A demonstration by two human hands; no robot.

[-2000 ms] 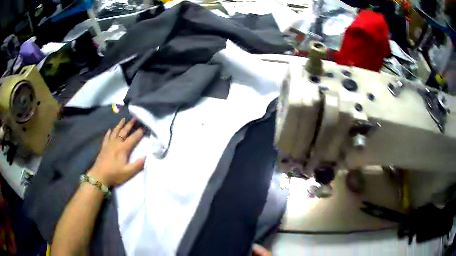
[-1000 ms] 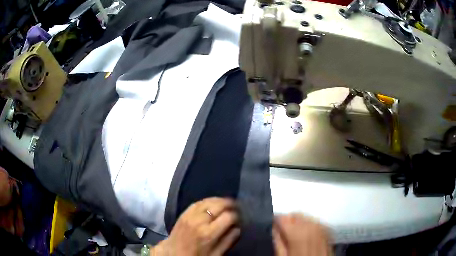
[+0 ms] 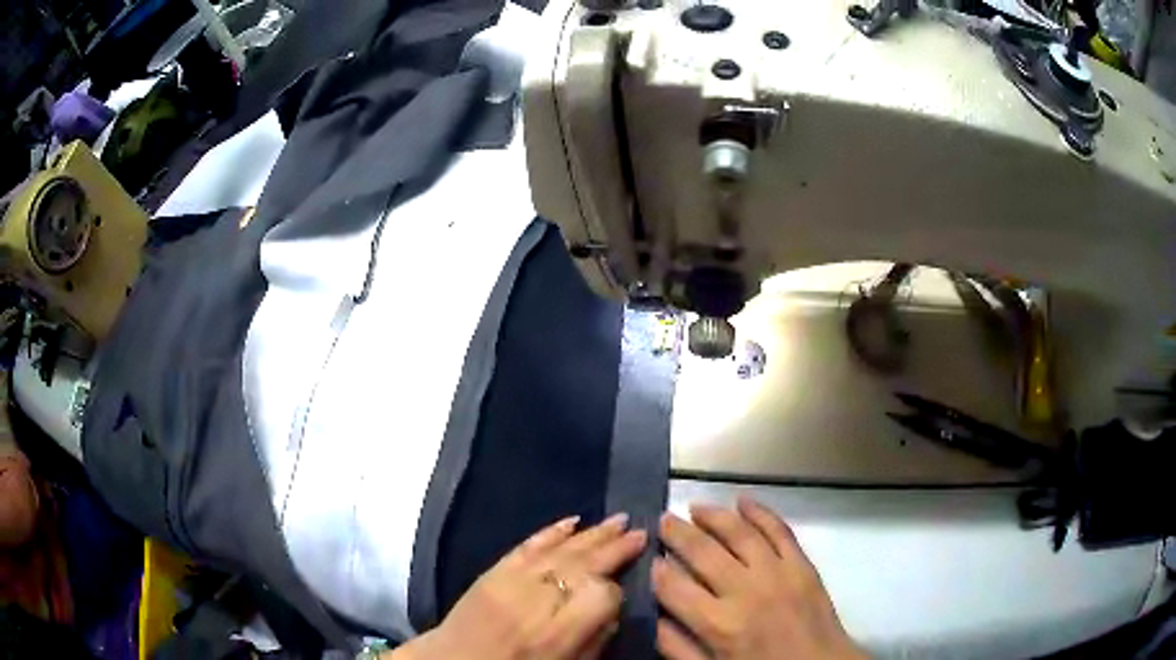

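Observation:
A dark panel [image 3: 555, 374] with a narrow grey folded band [image 3: 638, 432] along its right edge runs up to the needle area [image 3: 664, 333] of the cream sewing machine [image 3: 825, 168]. White inner fabric [image 3: 374, 387] and a grey garment panel [image 3: 181, 387] lie to its left. My left hand [image 3: 548, 593], with a ring, rests on the dark panel, fingertips at the band's left side. My right hand [image 3: 742, 580] lies with bent fingers at the band's right edge, partly on the white table. The presser foot is mostly hidden by the machine head.
Black snips [image 3: 967, 432] lie under the arm, near a yellow-handled tool [image 3: 1036, 374] and a black object [image 3: 1125, 484]. A second cream machine [image 3: 78, 239] stands at left. A yellow bin [image 3: 161, 593] is below left. Part of another person [image 3: 18, 496] shows at the left edge.
My left hand moved from the white fabric at left to the band. My right hand came fully into view and is now flat beside it. The band now lies straight to the needle area; the camera view shifted.

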